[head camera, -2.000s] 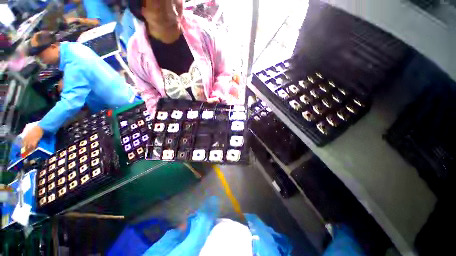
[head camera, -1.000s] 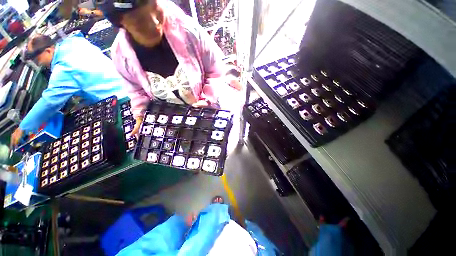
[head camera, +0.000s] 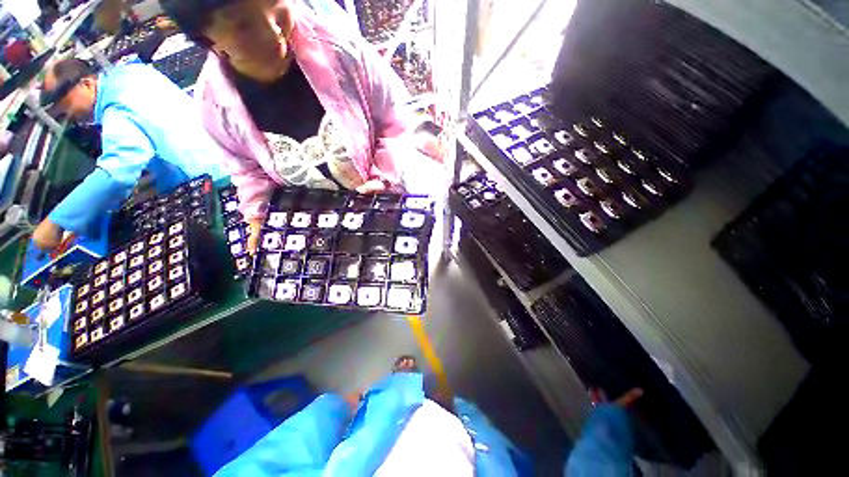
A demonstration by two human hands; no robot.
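Note:
A black blister tray (head camera: 340, 252) with silvery square parts in many pockets is held up in front of me by a person in a pink smock. Several of its pockets hold no square part. My right hand (head camera: 616, 399) is small and blurred at the lower right, beyond a blue sleeve, beside the lower rack shelf. Its fingers look apart and nothing shows in it. My left hand cannot be made out. Another tray of silvery parts (head camera: 577, 172) lies on the rack shelf at the right.
A rack shelf (head camera: 680, 270) runs down the right, with dark tray stacks on and below it. At left, a person in blue (head camera: 121, 140) bends over a bench with a filled tray stack (head camera: 135, 289). A blue stool (head camera: 247, 419) is below.
The person in pink and the held tray have shifted left in view since the first frame. My right hand has come into clearer view, raised a little with its fingers spread.

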